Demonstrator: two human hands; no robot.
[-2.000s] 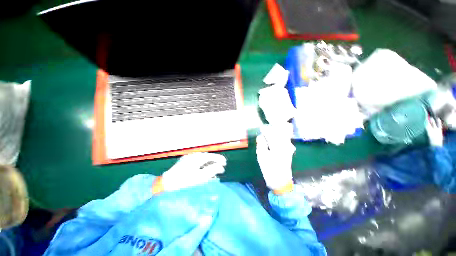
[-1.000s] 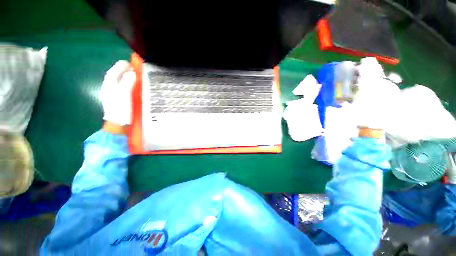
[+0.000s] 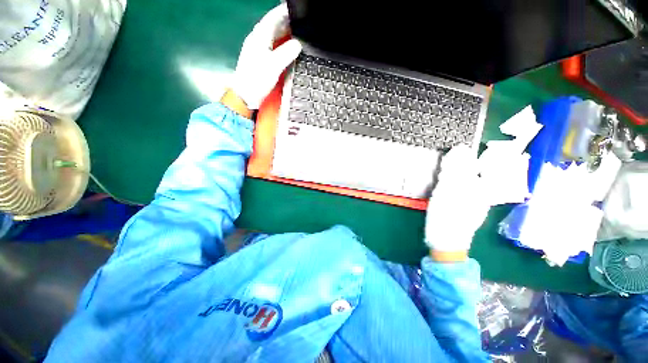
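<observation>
An open laptop [image 3: 341, 159] with a silver deck, black keys and a dark screen [image 3: 440, 35] lies on an orange-red tray [image 3: 261, 152]. My left hand [image 3: 264, 62], in a white glove, is at the laptop's upper left edge, its thumb on the deck's corner. My right hand [image 3: 458, 202], in a white glove, lies over the right end of the palm rest. Its fingertips are near the lower right keys. Whether it holds a white wiper cannot be told, white on white.
White wipers [image 3: 506, 170] lie right of the laptop, beside a blue tray [image 3: 551, 131] with more wipers and bottles. A wiper bag [image 3: 53, 53] and cream fan [image 3: 42, 163] are at left. A teal fan [image 3: 629, 266] and another laptop [image 3: 625, 78] are at right.
My right hand has moved left from the blue tray onto the laptop's palm rest. My left hand stays at the laptop's left side, now higher up. The camera view has shifted and tilted.
</observation>
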